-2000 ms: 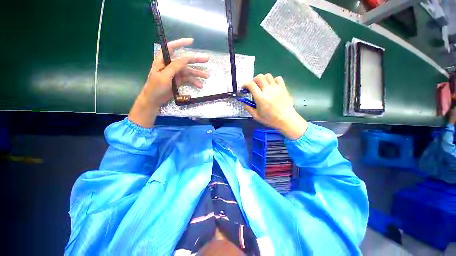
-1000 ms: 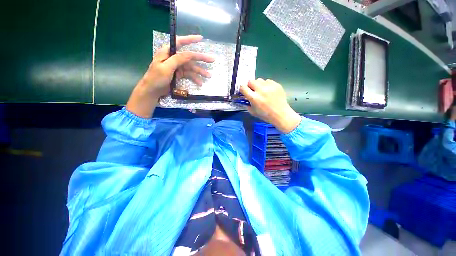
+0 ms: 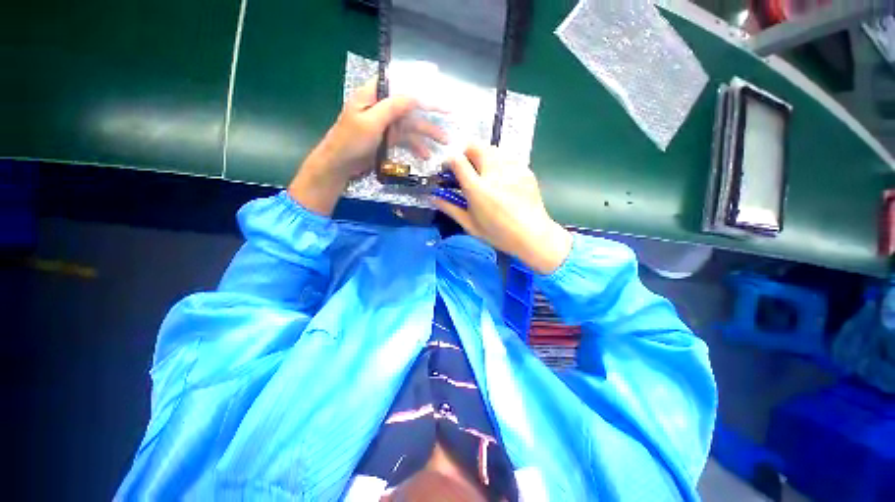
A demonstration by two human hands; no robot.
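A clear touch panel [image 3: 447, 88] with a black border is held over a whitish bubble wrap sheet [image 3: 358, 76] on the green bench. A small orange-gold tab [image 3: 395, 171] shows at its near left corner. My left hand [image 3: 368, 137] grips the panel's left edge, with fingers showing through the glass. My right hand [image 3: 505, 201] holds a small dark blue tool [image 3: 450, 197] at the panel's near edge. The tool's tip is hidden.
A loose whitish sheet [image 3: 636, 69] lies skewed at the back right. A stack of black-framed panels [image 3: 761, 157] stands on the right of the green bench [image 3: 118, 88]. A blue crate [image 3: 518, 297] is below the bench edge. A blue stool [image 3: 780, 309] stands at right.
My right hand and the blue tool have moved left along the panel's near edge, towards the tab. The whole view has shifted, so bench items appear further right.
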